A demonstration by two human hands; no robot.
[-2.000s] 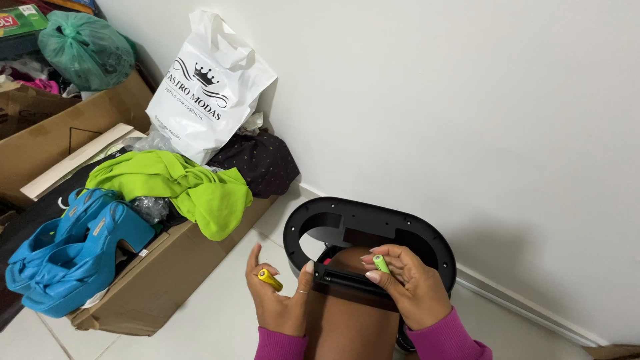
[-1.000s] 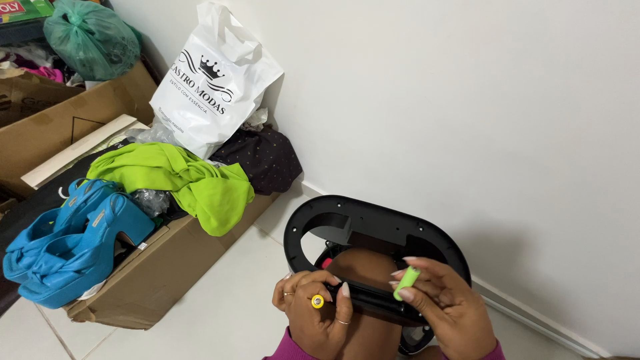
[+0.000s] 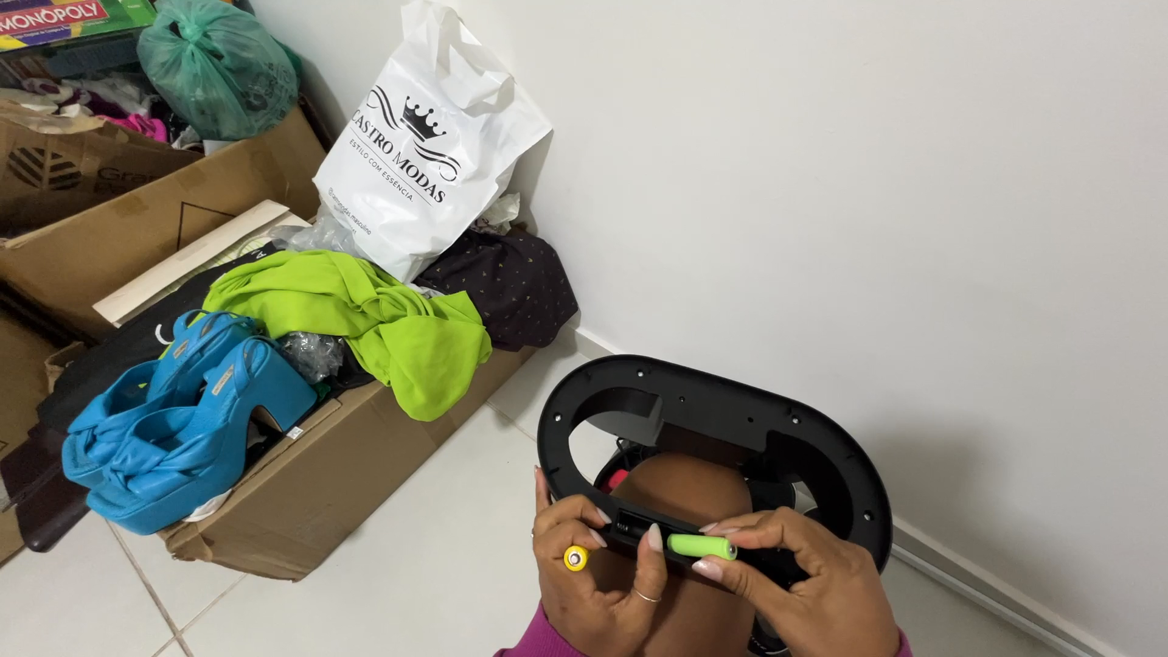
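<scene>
A black oval plastic frame [image 3: 730,406] with screw holes rests over a bare knee. Between the thumb and fingers of my right hand [image 3: 808,575] is a green cylindrical battery [image 3: 701,547], held against the near side of the frame at a narrow battery compartment [image 3: 630,526], where a metal spring shows. My left hand [image 3: 598,570] keeps a yellow battery [image 3: 576,558] among its fingers, its end facing up, while its thumb and a fingertip touch the frame's near edge beside the compartment.
To the left, a cardboard box [image 3: 338,474] carries blue heeled sandals [image 3: 173,429], lime-green cloth [image 3: 365,315], dark cloth [image 3: 511,287] and a white plastic bag [image 3: 429,146]. Another cardboard box [image 3: 246,173] stands behind, with a green plastic bag [image 3: 219,73]. A white wall [image 3: 867,201] rises beyond the frame.
The green battery was upright and away from the compartment; now it lies nearly level at it. My right hand has moved toward my left hand, whose thumb now reaches to the compartment.
</scene>
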